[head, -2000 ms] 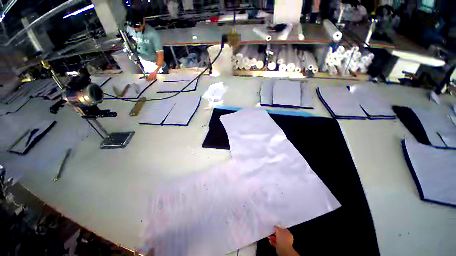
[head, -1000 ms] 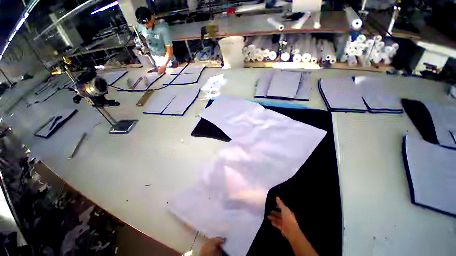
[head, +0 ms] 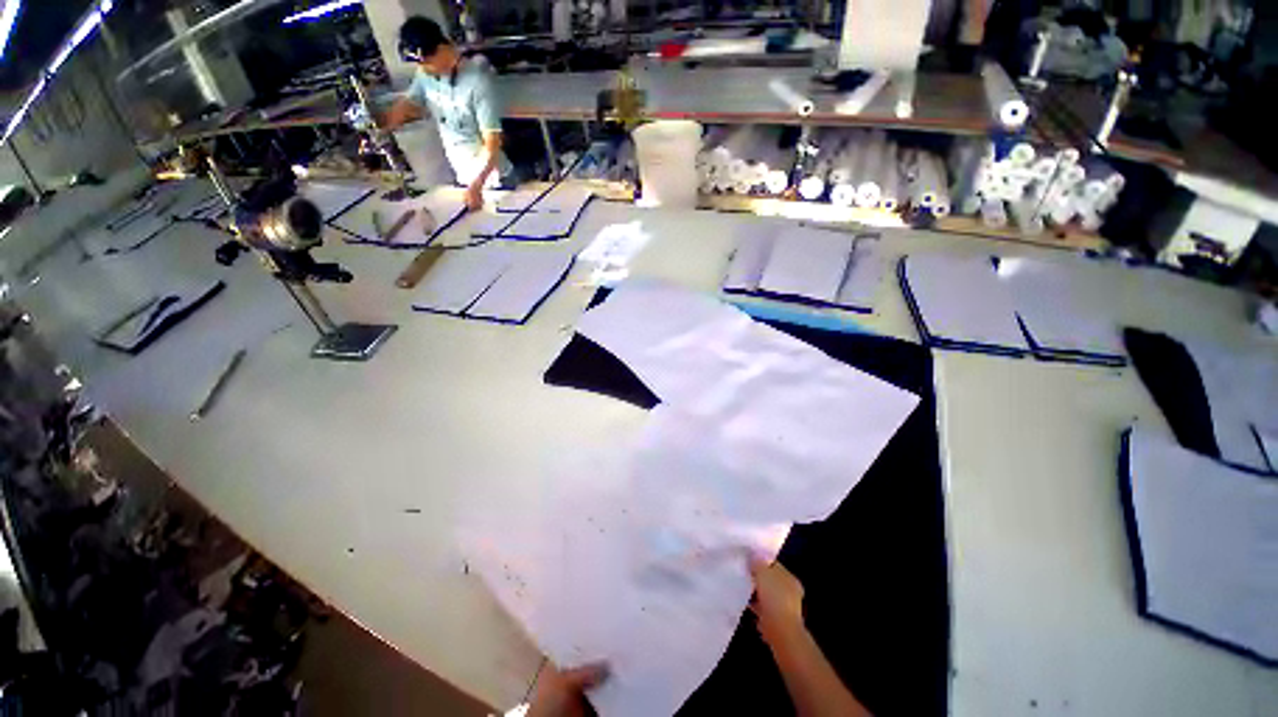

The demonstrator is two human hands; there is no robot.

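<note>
A large white paper marker (head: 701, 448) lies askew over the black fabric lay (head: 876, 588), covering part of it and reaching past its left side. A light blue strip shows along the lay's far edge. My left hand (head: 568, 689) is at the bottom edge of the picture, partly cut off, and grips the paper's near left edge. My right hand (head: 775, 595) grips the paper's right edge, above the black lay. The near end of the lay is cut off by the picture's edge.
A cutting machine (head: 287, 231) stands at the left on its metal base. A thin metal tool (head: 217, 385) lies nearer. Paper-topped fabric blocks (head: 806, 266) lie at the back and right (head: 1205, 539). A person (head: 460, 112) stands across the table. Scraps (head: 112, 588) heap on the floor.
The paper has turned and shifted left over the lay, baring more black on the right. My right hand let go, was open one second ago, and now holds the paper's edge again.
</note>
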